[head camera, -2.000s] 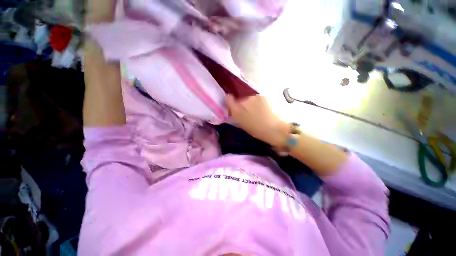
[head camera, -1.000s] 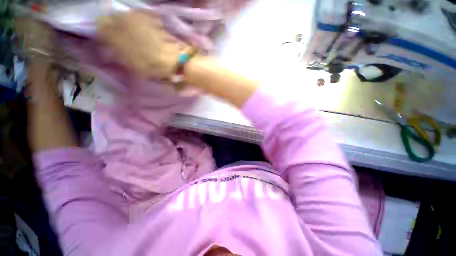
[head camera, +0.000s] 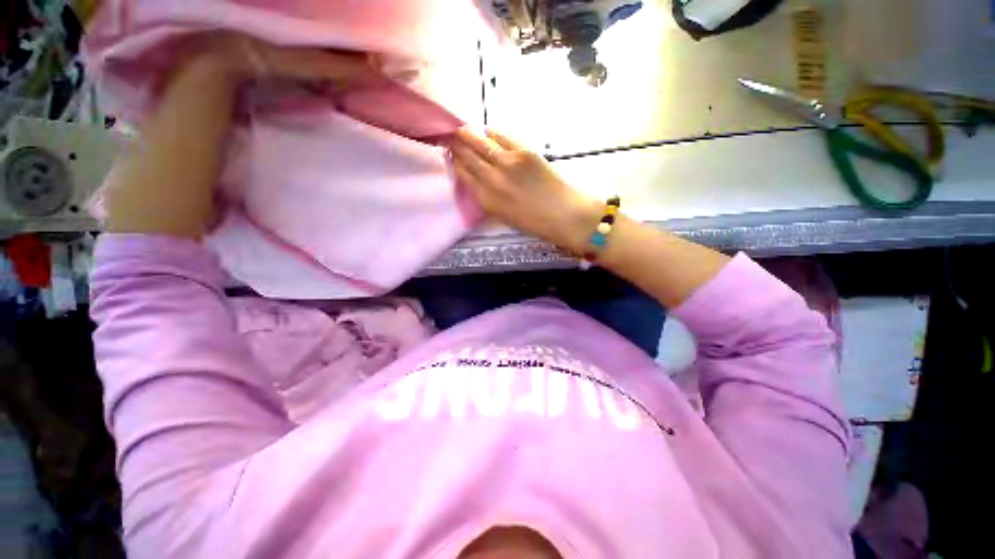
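Observation:
The pink garment (head camera: 338,202) lies on the table left of the needle, its paler side up, with a darker pink fold between its layers. My right hand (head camera: 513,180) pinches the garment's right edge between thumb and fingers near the table's front. My left hand (head camera: 300,63) reaches across the upper part of the garment; its fingers are partly hidden by cloth, so their grip cannot be told. The presser foot area (head camera: 573,44) of the machine is at the top, right of the garment, cut off by the picture's edge.
Green-handled scissors (head camera: 873,169) lie at the right, with yellow-handled scissors (head camera: 911,115) beside them and a yellow strip (head camera: 808,52) behind. A black looped item (head camera: 726,20) is at the top. A machine part with a round dial (head camera: 38,180) is far left. A pink heap (head camera: 316,355) lies below the table edge (head camera: 764,229).
The garment has come back from the far left and is spread nearer the front edge. My right hand has moved right and down to its edge; my left hand has moved right. The view has shifted.

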